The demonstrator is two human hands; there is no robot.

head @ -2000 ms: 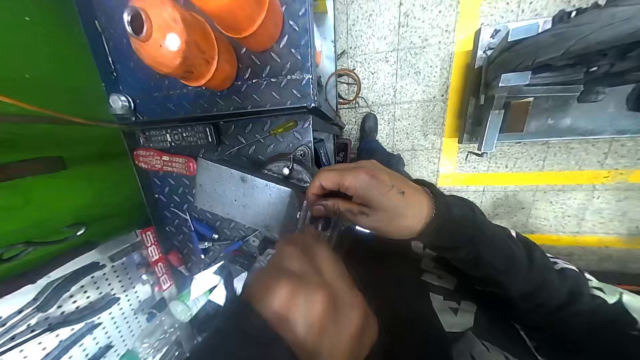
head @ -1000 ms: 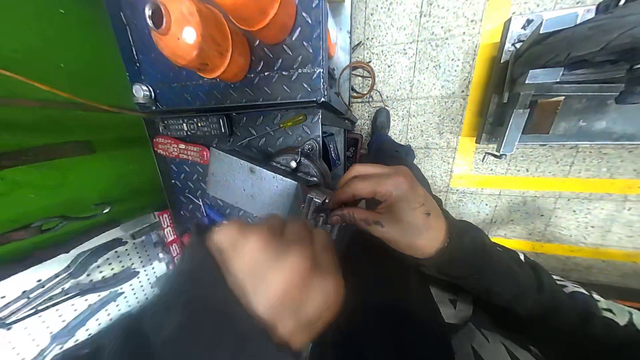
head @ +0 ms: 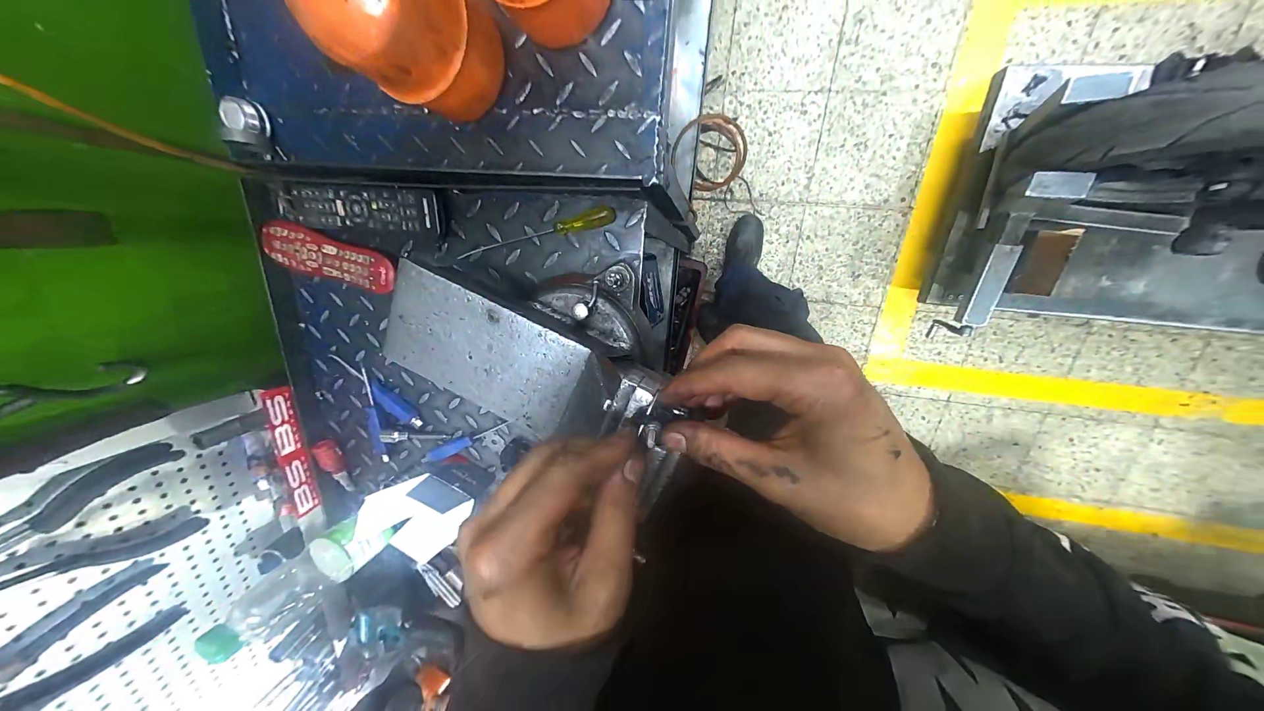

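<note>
Both my hands meet at the jaws of a metal bench vise (head: 583,301) bolted to a diamond-plate bench. My right hand (head: 805,430) pinches a small dark part (head: 673,413) at the jaws between thumb and fingers; its kind is too small to tell. My left hand (head: 553,543), slightly blurred, is just left of it, thumb and forefinger bent near a small metal piece (head: 649,434). Whether the left fingers hold anything cannot be made out. A grey rectangular metal block (head: 484,341), apparently the vise's body, lies left of the jaws.
A red remote control (head: 328,257), a black remote control (head: 355,209) and a yellow-handled screwdriver (head: 585,219) lie on the bench. Blue-handled tools (head: 395,403) lie nearer. Orange cones (head: 395,39) stand on the raised blue shelf (head: 553,128). Pliers (head: 99,484) hang on a white pegboard (head: 227,533).
My left hand, blurred and lower left of the vise jaws before, is now beside my right fingertips. My right hand has stayed at the jaws. The view has shifted somewhat.
</note>
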